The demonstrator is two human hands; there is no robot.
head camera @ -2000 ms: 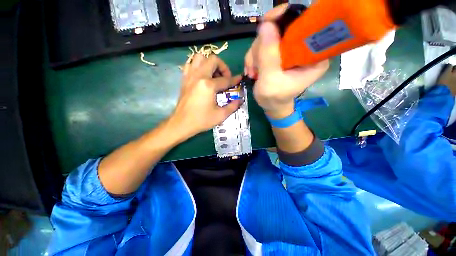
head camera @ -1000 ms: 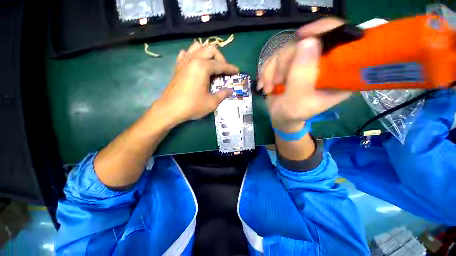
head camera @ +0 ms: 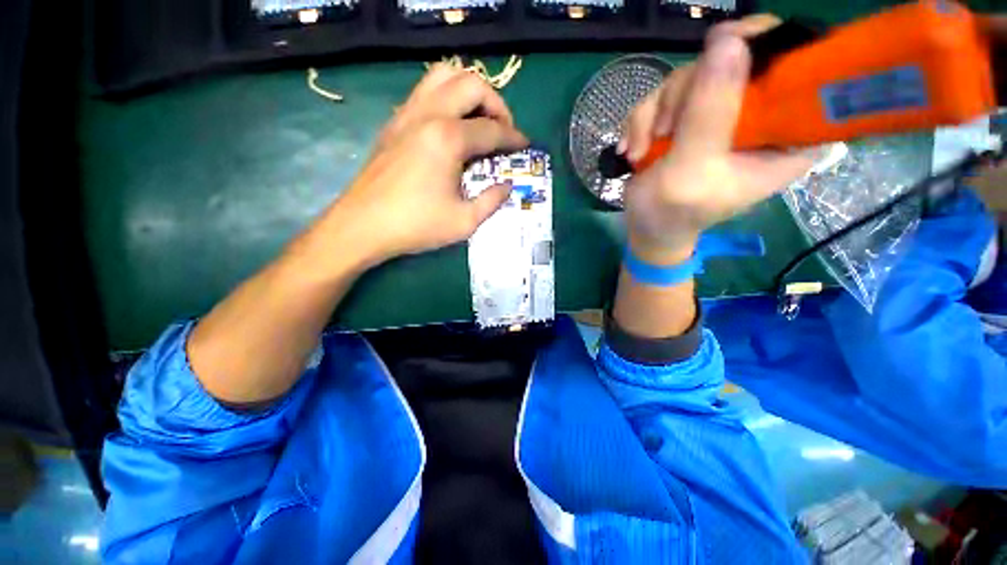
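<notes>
The silver phone frame point(head camera: 510, 265) lies on the green mat at the bench edge, its board end with blue and gold parts pointing away from me. My left hand point(head camera: 436, 166) holds its upper left side, thumb on the board end. My right hand point(head camera: 701, 155) grips the orange electric screwdriver point(head camera: 856, 94), held sideways. Its black tip is over the round screw dish point(head camera: 591, 110), where small silvery screws show near the tip. My right hand hides part of the dish. I cannot tell if a screw is on the tip.
A black tray point(head camera: 188, 50) with silver frames lies along the back. Thin tan strips point(head camera: 497, 72) lie behind my left hand. A clear plastic bag point(head camera: 867, 221) and a black cable point(head camera: 823, 234) are at the right, beside another person's blue sleeve point(head camera: 939, 331).
The screwdriver has moved right, from the frame's board end to the screw dish. The dish has come into sight. My left hand stays at the frame, and more of the board end shows.
</notes>
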